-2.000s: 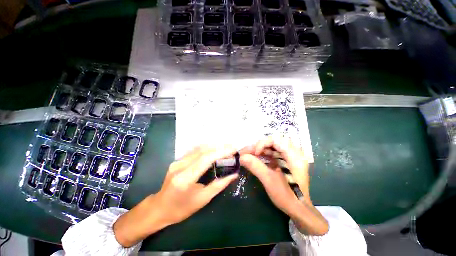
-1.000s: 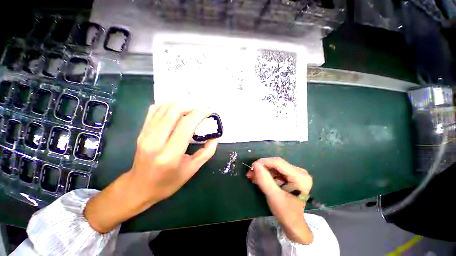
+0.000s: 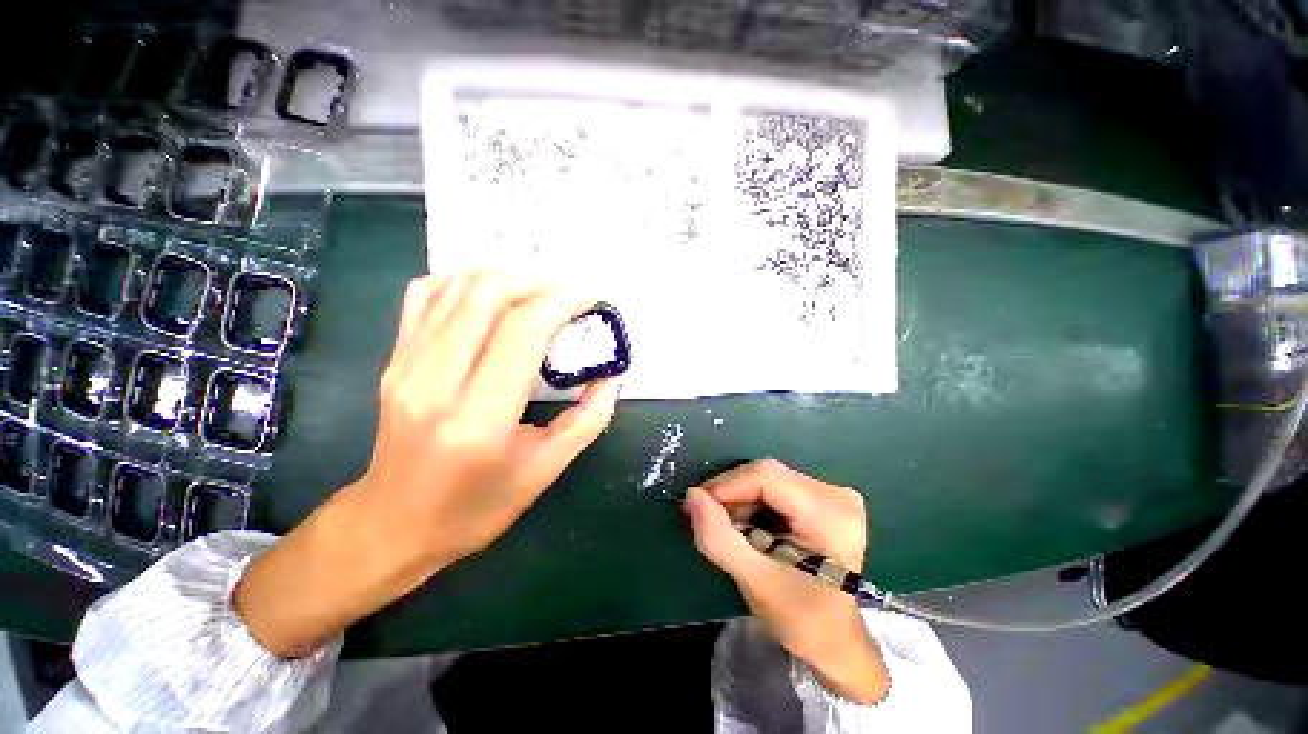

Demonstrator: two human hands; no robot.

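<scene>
My left hand (image 3: 466, 394) holds a black watch case frame (image 3: 620, 344) between thumb and fingers, over the lower edge of the white sheet (image 3: 631, 273). The frame's centre is open. My right hand (image 3: 782, 559) holds the banded vacuum pen (image 3: 803, 556) low over the green mat. Its thin tip points left, just below a cluster of loose whitish bits (image 3: 663, 459). Whether the tip touches a bit or carries anything is too small to tell. Dark specks (image 3: 803, 201) lie on the sheet, densest at its right.
A clear blister tray (image 3: 215, 323) with black frames lies at left. Stacked trays (image 3: 646, 32) stand beyond the sheet on a white board (image 3: 387, 129). A pale metal strip (image 3: 1047, 204) crosses the mat. The clear hose (image 3: 1105, 617) curves from the pen to the right edge.
From two seconds ago, my hands have parted and the view has tilted lower. My right hand has moved down from the frame to the mat beside the whitish bits. My left hand still holds the frame.
</scene>
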